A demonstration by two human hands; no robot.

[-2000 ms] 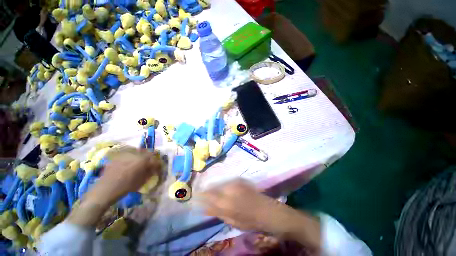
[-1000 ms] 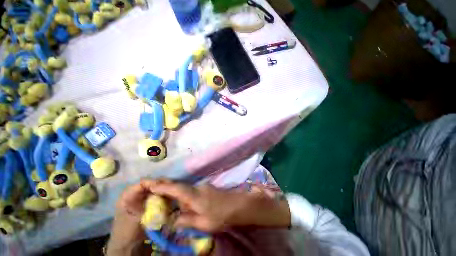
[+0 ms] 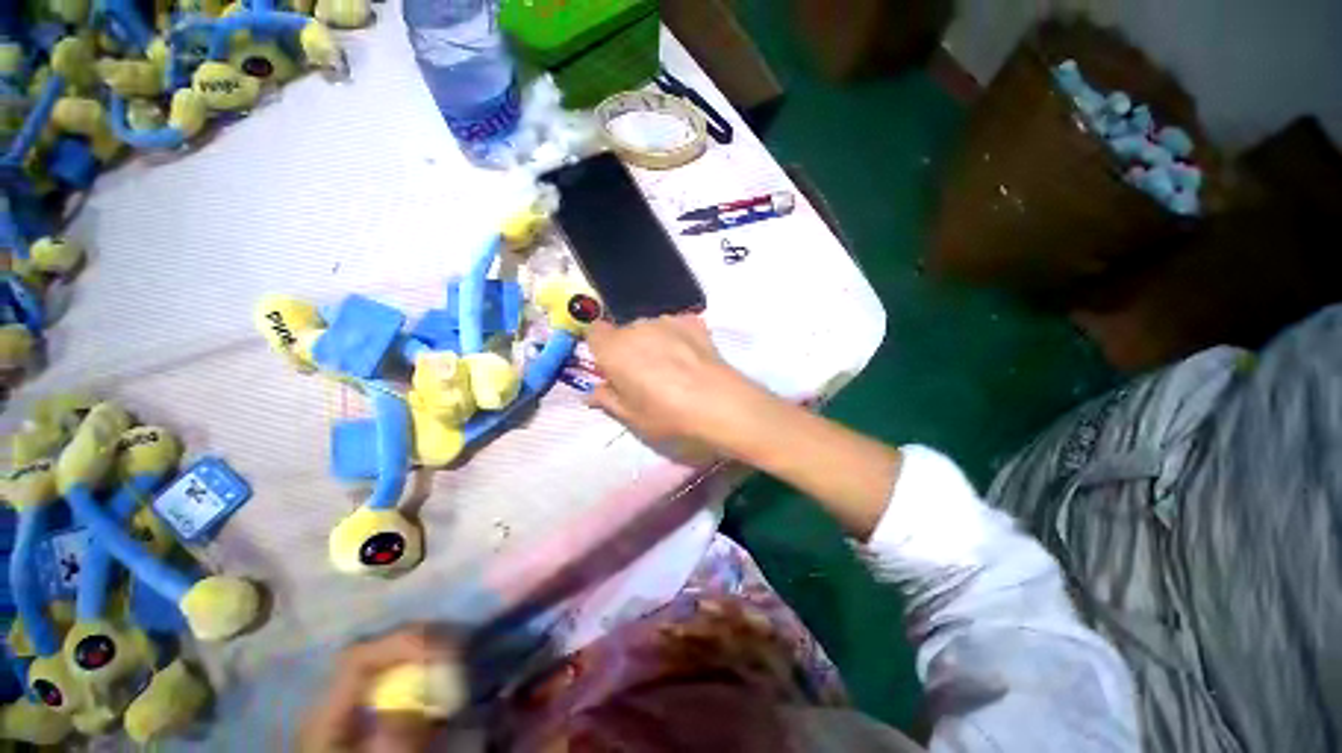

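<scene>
My left hand (image 3: pixel 368 691) is blurred at the bottom edge, over the table edge, holding a plush toy by its yellow end (image 3: pixel 412 689); the rest of that toy is hidden or blurred. My right hand (image 3: pixel 662 386) is on the table just below the phone, its fingers at the thread snips (image 3: pixel 579 375), which are mostly hidden under the fingers. Whether it grips them I cannot tell. Blue-and-yellow plush toys with blue tags (image 3: pixel 445 390) lie on the cloth to the left of my right hand.
A black smartphone (image 3: pixel 626 236), second snips (image 3: pixel 736 213), small metal piece (image 3: pixel 735 252), tape roll (image 3: pixel 651 128), green box (image 3: pixel 589 44) and bottle (image 3: pixel 468 81) stand or lie beyond. Toy piles (image 3: pixel 89 589) are at left. A grey-clothed person (image 3: pixel 1192 530) is at right.
My hands were together around a toy over the table edge. My right hand has let go and moved up to the snips; my left hand still holds the toy, lower down.
</scene>
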